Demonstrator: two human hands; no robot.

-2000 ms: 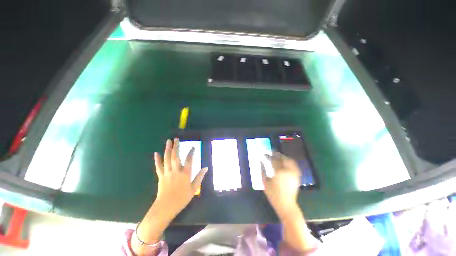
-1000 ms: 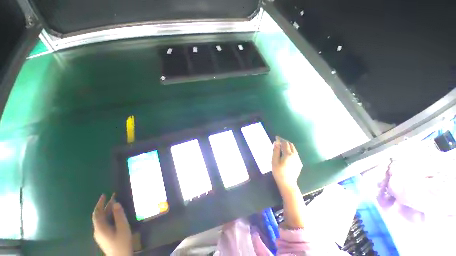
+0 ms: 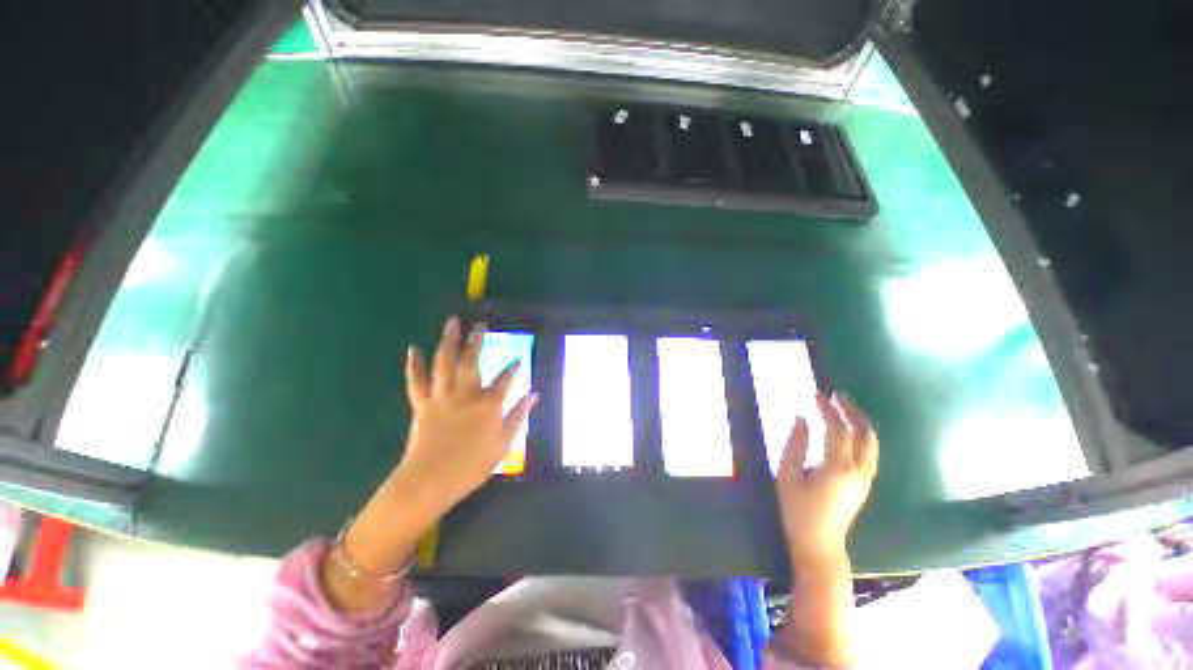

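Observation:
A black four-slot phone tray [image 3: 628,512] lies on the green mat in front of me. It holds smartphones side by side with white lit screens, such as this smartphone [image 3: 597,401]; the leftmost one [image 3: 514,406] also shows blue at its top and orange at its lower edge. My left hand [image 3: 458,408] is over the leftmost phone's left part, fingers spread, holding nothing. My right hand [image 3: 829,471] is over the lower right part of the rightmost phone [image 3: 782,393], fingers apart and slightly bent. Whether the fingertips touch the screens cannot be told.
A second black tray [image 3: 733,203] with dark phones and small white labels lies farther back right. Yellow tape [image 3: 478,278] is on the green mat [image 3: 327,262]. Black booth panels stand around. A blue bin [image 3: 1010,615] and white sheet [image 3: 922,626] are at lower right, a red stool [image 3: 50,563] lower left.
The view swung right and back left. The rightmost screen went from dark to white. My right hand moved from the third phone to the rightmost; my left hand is back over the leftmost phone.

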